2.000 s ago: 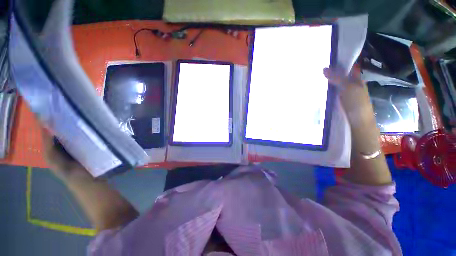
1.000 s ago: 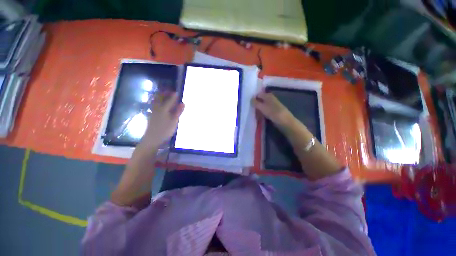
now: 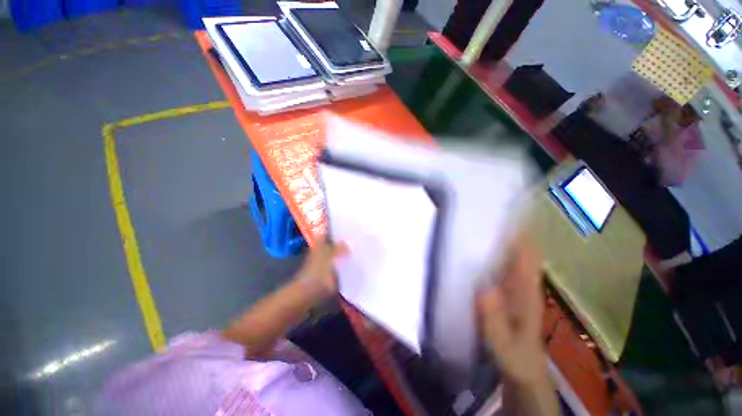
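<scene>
A tablet [image 3: 381, 248] with a white screen and dark border is held up above the bench, blurred by motion, with a white protective sleeve [image 3: 484, 191] behind and beside it. My left hand [image 3: 325, 264] grips the tablet's left edge. My right hand [image 3: 512, 305] is blurred, at the sleeve's right side; its fingers lie against the sleeve. Part of a dark tablet [image 3: 456, 390] shows below the held one, partly hidden. Two stacks of tablets stand at the bench's far end, one topped by a pale-screened tablet [image 3: 272, 53], the other by a dark tablet [image 3: 338, 36].
The orange-red bench [image 3: 289, 150] runs beside a dark green surface [image 3: 431, 77]. A yellow pad [image 3: 594, 276] at right carries a small lit device [image 3: 589, 197]. A blue stool [image 3: 274, 211] stands left of the bench. A person [image 3: 679, 150] is across the line.
The view has swung left toward the stacks. The white-screened tablet, flat on the bench before, is now lifted with its sleeve. My left hand now grips its edge; my right hand is at the sleeve.
</scene>
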